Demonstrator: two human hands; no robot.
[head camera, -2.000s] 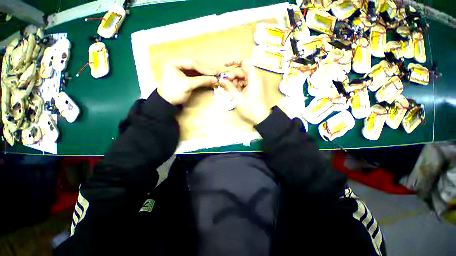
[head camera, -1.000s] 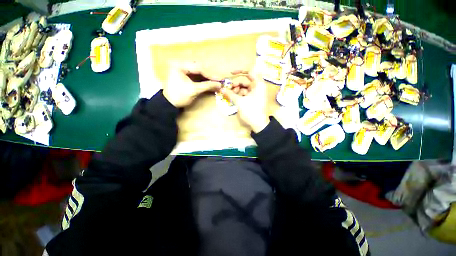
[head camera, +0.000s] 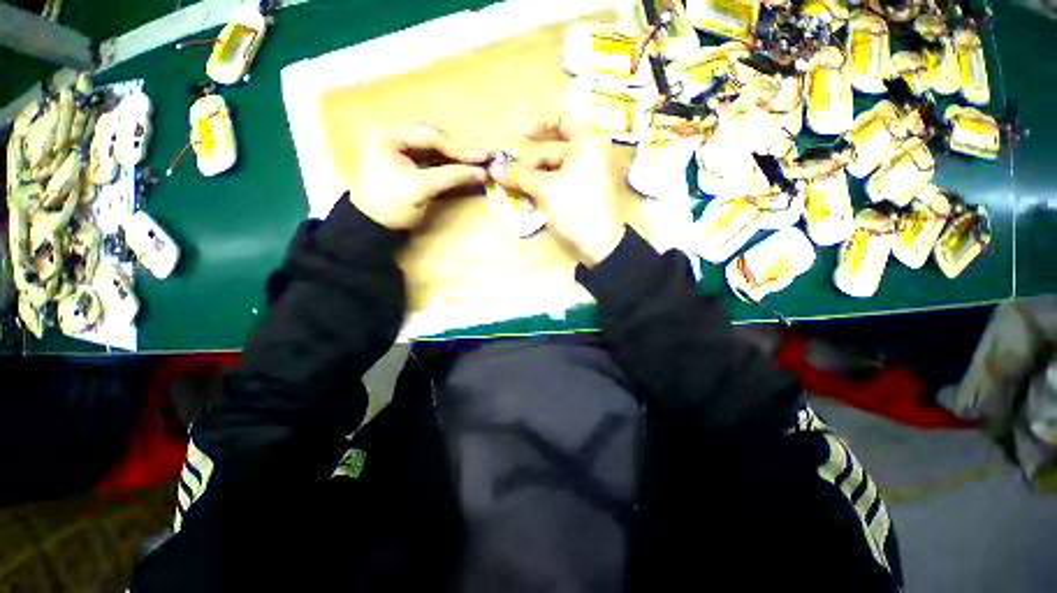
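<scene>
A white housing (head camera: 515, 213) with some yellow showing is over the tan work mat (head camera: 464, 284), below my fingertips. My left hand (head camera: 406, 180) pinches a small part (head camera: 500, 163) at the housing's upper end between thumb and finger. My right hand (head camera: 570, 185) meets it from the other side, its fingertips on the same small part. The part is small and blurred, so I cannot tell its shape. My fingers hide much of it and any wires there.
A large heap of yellow-faced housings (head camera: 828, 209) with dark wires lies at right, overlapping the mat's edge. Two housings (head camera: 213, 136) lie left of the mat. A cream heap (head camera: 52, 174) and face-down units (head camera: 152, 243) lie at far left by a white sheet (head camera: 119, 330).
The view has shifted and tilted, so the bench and piles sit differently in the picture. My hands stay together at the small part, with only slight finger movement.
</scene>
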